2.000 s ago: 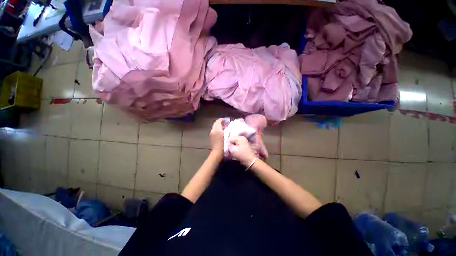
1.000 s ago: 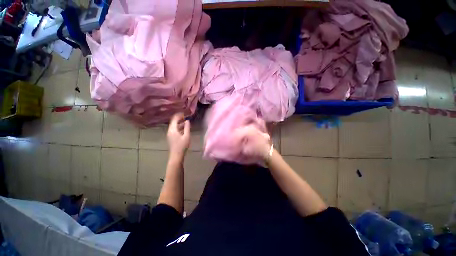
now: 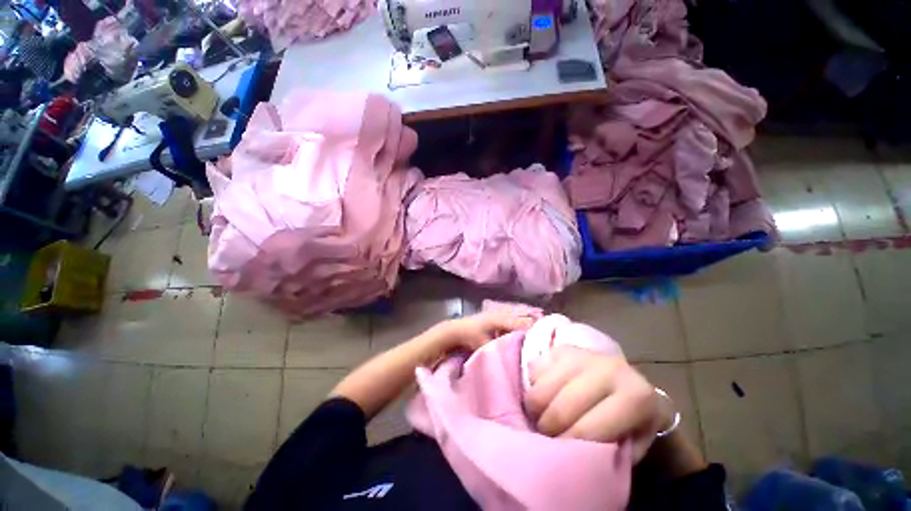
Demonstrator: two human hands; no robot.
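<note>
A soft pink garment piece (image 3: pixel 489 399) is held up close before my chest, with a paler patch near its top. My right hand (image 3: pixel 591 397) grips it at that patch, knuckles towards the camera. My left hand (image 3: pixel 489 327) holds its upper left edge, its fingers partly hidden by the cloth. A large layered light pink pile (image 3: pixel 300 200) stands at the left. A smaller pink pile (image 3: pixel 489 225) lies in the centre. A darker pink pile (image 3: pixel 659 170) lies at the right in a blue crate (image 3: pixel 679 261).
Behind the piles stands a sewing table (image 3: pixel 340 65) with a white sewing machine (image 3: pixel 459 22) and a dark rectangle (image 3: pixel 576 70). More pink cloth (image 3: pixel 305 15) lies beyond. A yellow crate (image 3: pixel 65 277) is at the far left, and blue bundles (image 3: pixel 799 491) at the bottom right.
The view has tilted up, showing the table and machine. My left hand, empty one second ago, now holds the garment piece too. The cloth is raised nearer the camera.
</note>
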